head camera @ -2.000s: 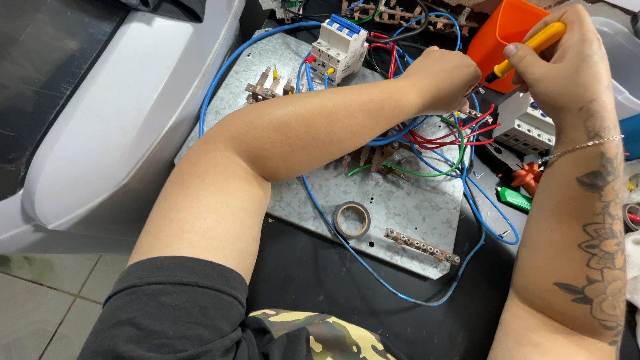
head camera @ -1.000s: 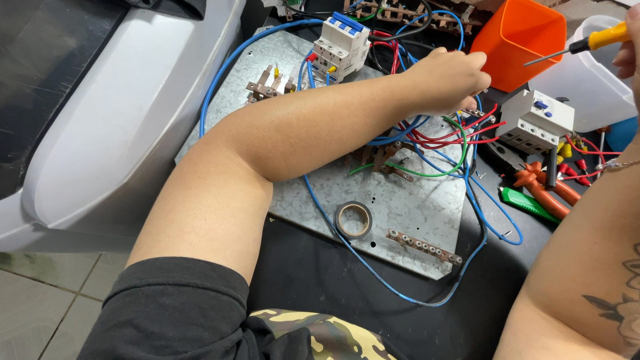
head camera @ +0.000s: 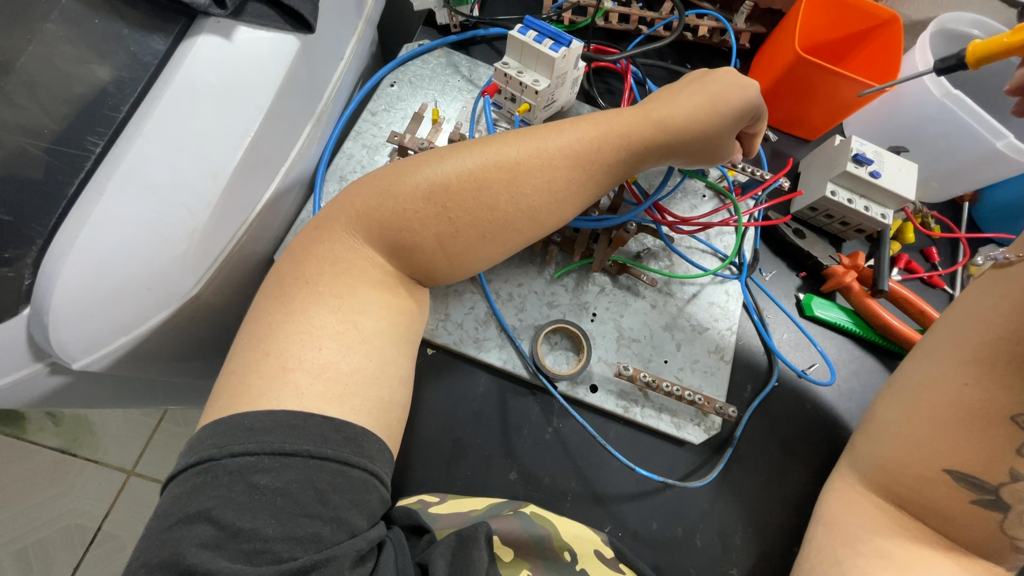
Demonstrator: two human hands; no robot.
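Note:
My left hand (head camera: 712, 116) is closed at one end of a copper terminal bar (head camera: 760, 174) near the metal plate's upper right; its fingertips are mostly hidden. My right hand (head camera: 1016, 88), cut off by the right edge, holds a yellow-handled screwdriver (head camera: 988, 50), its shaft pointing left over an orange container (head camera: 824, 68). Red, blue and green wires run beside the bar. On the galvanized metal plate (head camera: 640, 328) are a circuit breaker with blue levers (head camera: 540, 68), copper busbars (head camera: 612, 240), a roll of black tape (head camera: 562, 350) and a second terminal bar with screws (head camera: 676, 390).
A white breaker module (head camera: 858, 184), orange-handled pliers (head camera: 888, 296) and a green utility knife (head camera: 848, 320) lie right of the plate. Behind them stands a translucent container (head camera: 944, 104). A white molded body (head camera: 208, 200) borders the left side. A blue wire (head camera: 640, 472) loops over the front edge.
My right hand has moved right with the screwdriver, away from my left hand, uncovering the white breaker module and pliers. My left hand stays by the terminal bar.

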